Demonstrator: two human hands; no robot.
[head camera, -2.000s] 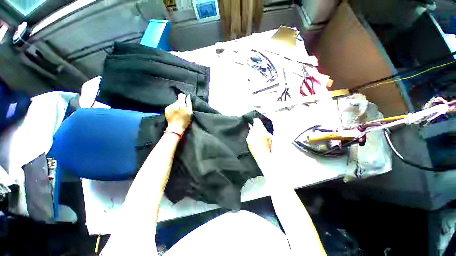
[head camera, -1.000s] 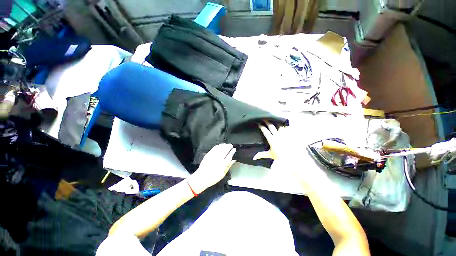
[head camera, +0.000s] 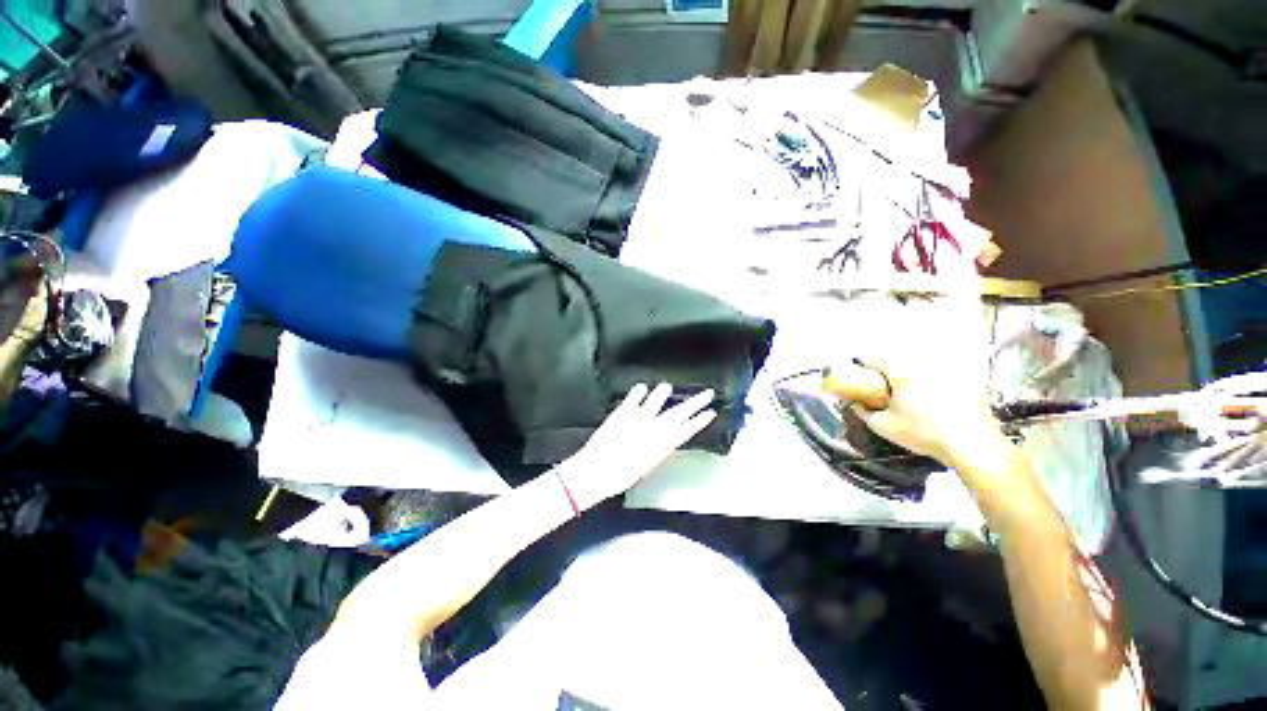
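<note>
A black garment (head camera: 556, 340) is pulled over the right end of the blue padded form (head camera: 327, 257) and lies flat there. My left hand (head camera: 648, 435) rests on the garment's near lower part with the fingers spread, pressing the cloth and not gripping it. My right hand (head camera: 910, 414) is closed around the light handle of the steam iron (head camera: 820, 424). The iron's pointed end faces left, a little right of the garment's edge and not touching it. Whether the iron is lifted off the surface I cannot tell.
A folded black garment pile (head camera: 521, 132) lies behind the form. Red-handled scissors (head camera: 920, 247) and small tools lie at the back right. A wrapped pad (head camera: 1063, 375) and hose (head camera: 1112, 406) are at right. A dark cloth heap (head camera: 209, 625) is lower left. Another person's hand (head camera: 25, 327) shows far left.
My right hand has left the garment and taken hold of the iron, which has shifted slightly left off its pad. My left hand has moved right along the cloth. The garment lies flatter.
</note>
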